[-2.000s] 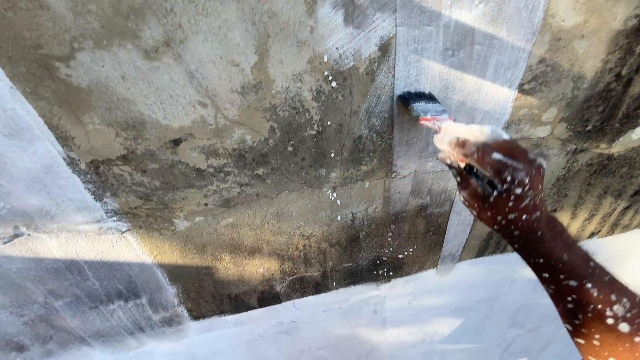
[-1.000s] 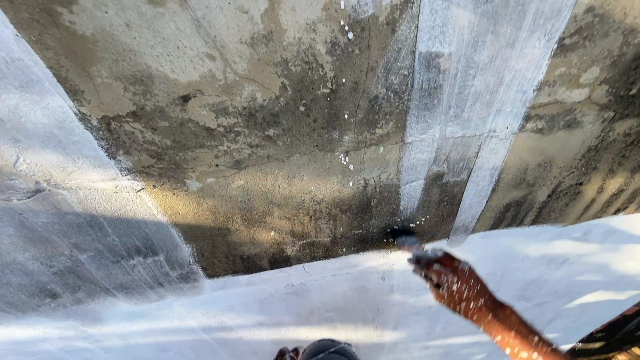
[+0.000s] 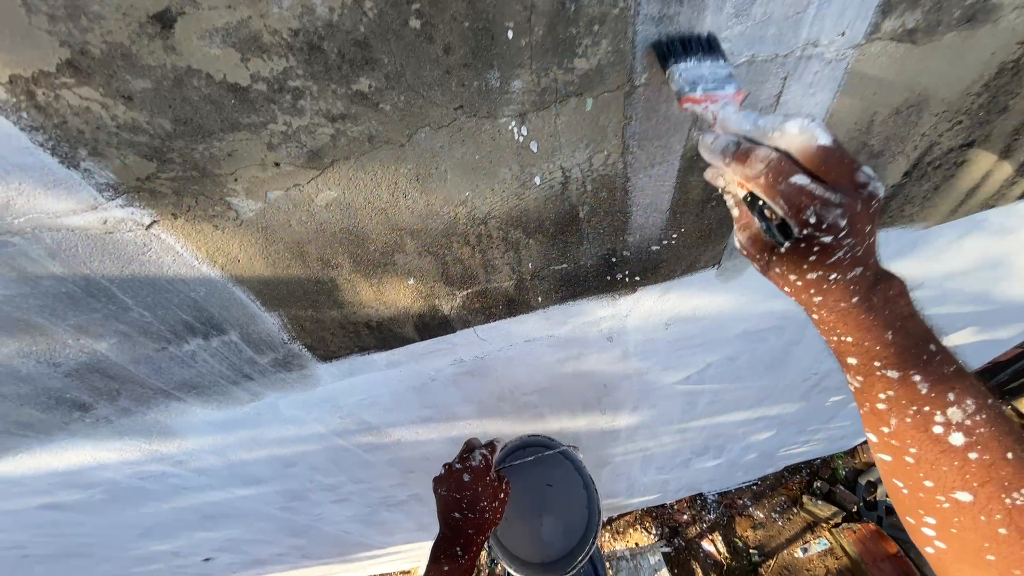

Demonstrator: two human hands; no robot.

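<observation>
My right hand [image 3: 800, 200], speckled with white paint, grips a paintbrush [image 3: 704, 76] by its handle. The dark bristles lie over the left edge of a pale painted strip on a stained concrete wall [image 3: 384, 160]. At the bottom centre my left hand [image 3: 472, 488] is closed on the wire handle of a round bucket [image 3: 548, 504] that holds greyish-white liquid. White drops dot the bare wall left of the brush.
A white painted band [image 3: 480, 400] runs along the wall's lower part, and another whitish painted area [image 3: 120, 320] lies at the left. Ground with rubble and brick pieces [image 3: 872, 552] shows at the lower right.
The brush in my right hand has moved up the wall from the strip's lower end. My left hand and the bucket, barely in view a second ago, now show more fully as the view shifted.
</observation>
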